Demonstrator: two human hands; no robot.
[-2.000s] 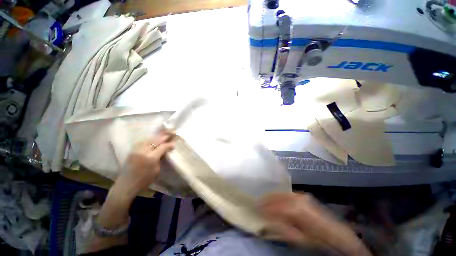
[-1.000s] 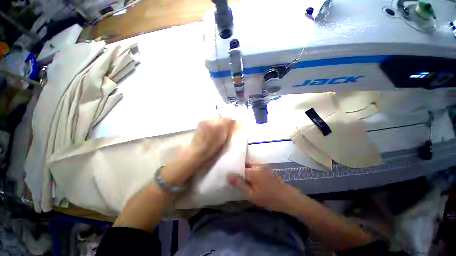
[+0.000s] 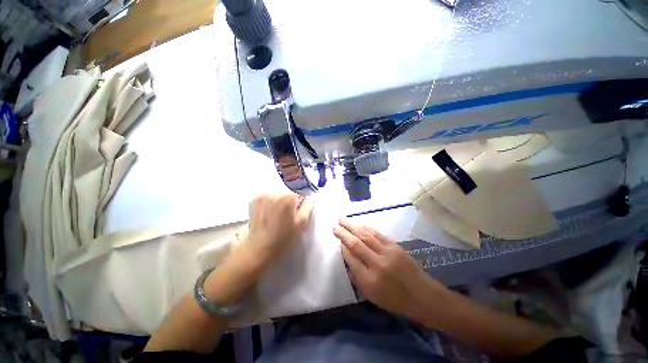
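Note:
A cream garment panel lies flat across the front of the table, its right end just in front of the needle area of the white sewing machine. My left hand, with a bracelet on its wrist, is closed on the panel's upper edge close to the presser foot. My right hand presses on the panel's right edge with its fingers extended. Glare hides the cloth edge at the needle. Right of the needle lie beige facing pieces with a black brand label on them.
Stacked cut panels lie in long folds at the table's left and hang over its edge. A ruler-marked grey edge runs along the front right. The tension dial is on the machine head. Wood shows behind the white table.
The panel was swung in the air between my hands, then laid down towards the needle. My left hand is now at the presser foot, my right hand flat on the cloth. The view has moved closer.

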